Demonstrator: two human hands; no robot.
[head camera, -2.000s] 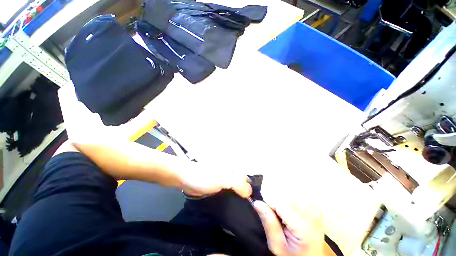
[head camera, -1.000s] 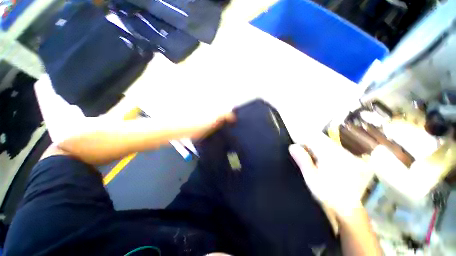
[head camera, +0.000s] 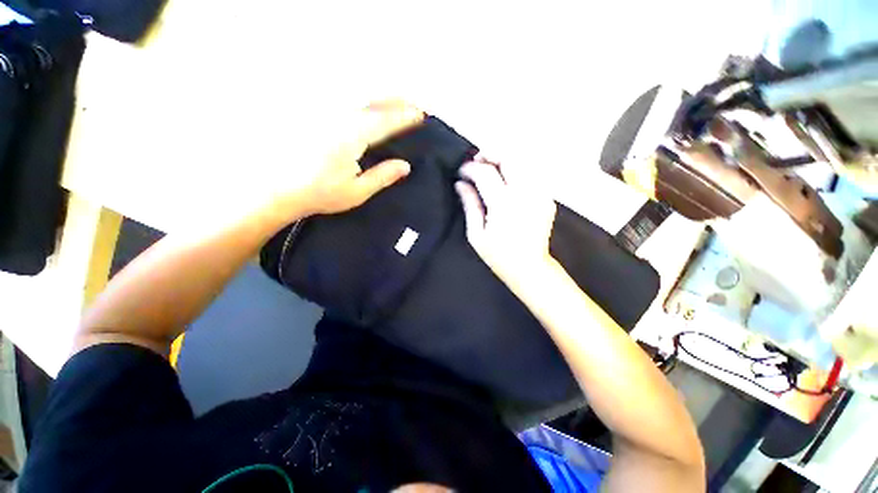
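Observation:
A black bag panel (head camera: 462, 289) with a small white label lies across my lap and over the front edge of the pale table (head camera: 241, 106). My left hand (head camera: 371, 159) is on the panel's upper left part, thumb on top and fingers at its far edge. My right hand (head camera: 501, 207) is at the upper right part, fingers curled on the cloth near a folded corner. A thin pale line runs along the panel's left end. The cloth under both hands is hidden.
The sewing machine (head camera: 818, 173), with brown metal parts (head camera: 761, 183) by the needle area, is at the right. Black bag pieces (head camera: 34, 144) lie at the far left of the table. Black and red cables (head camera: 741, 361) hang at the lower right. Something blue (head camera: 563, 462) shows beside my lap.
The view has turned, and the blue bin behind the table is out of it. The panel lies more flat and slanted. My hands have come closer together at its far end.

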